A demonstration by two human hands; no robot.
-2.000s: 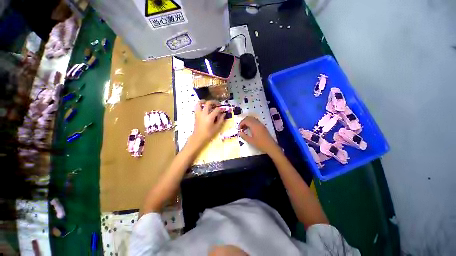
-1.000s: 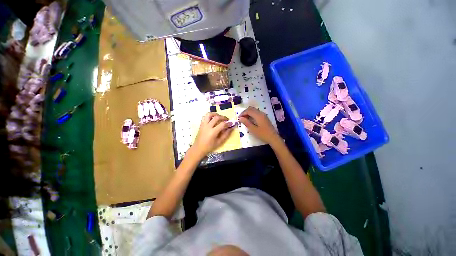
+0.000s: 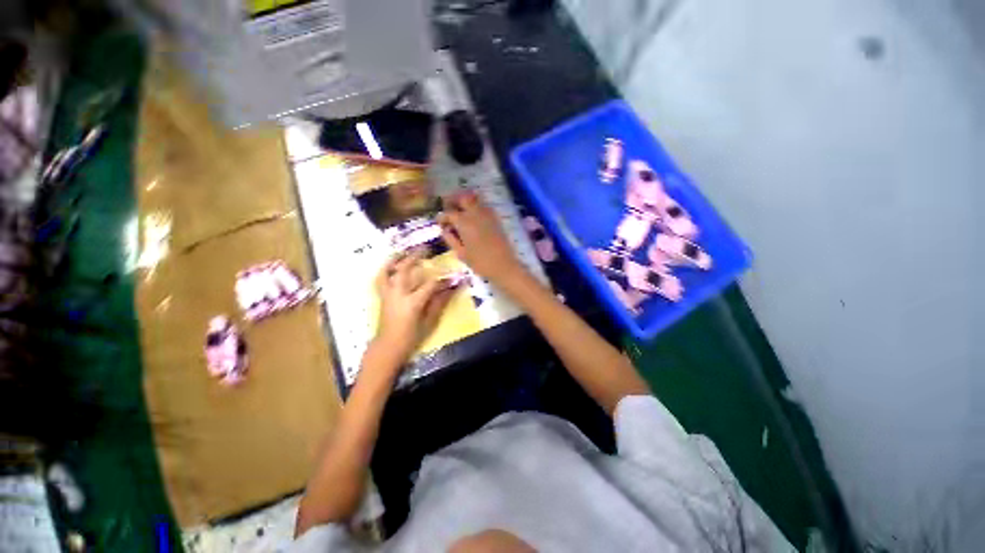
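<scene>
A pink piece (image 3: pixel 415 233) lies at the black locating blocks (image 3: pixel 434 247) on the perforated plate (image 3: pixel 324 237). My right hand (image 3: pixel 475 229) reaches over the right end of that piece, fingertips on or near it. My left hand (image 3: pixel 408 297) is just below the blocks, over the yellow sheet (image 3: pixel 459 317), with its fingers near the blocks. Another pink piece (image 3: pixel 456 280) shows beside my left hand, between the hands. The picture is blurred, and whether either hand grips a piece cannot be told.
Pink pieces (image 3: pixel 267 288) lie on the brown sheet (image 3: pixel 243 432) at left. A blue bin (image 3: pixel 691 297) with several pink pieces stands at right, and one pink piece (image 3: pixel 538 238) lies beside it. A phone (image 3: pixel 394 136), a mouse (image 3: pixel 463 137) and the machine housing (image 3: pixel 335 54) are beyond the plate.
The view has shifted and turned, so the scene sits further left. My right hand has moved up from the yellow sheet to the block row. My left hand stays low, closer to the blocks.
</scene>
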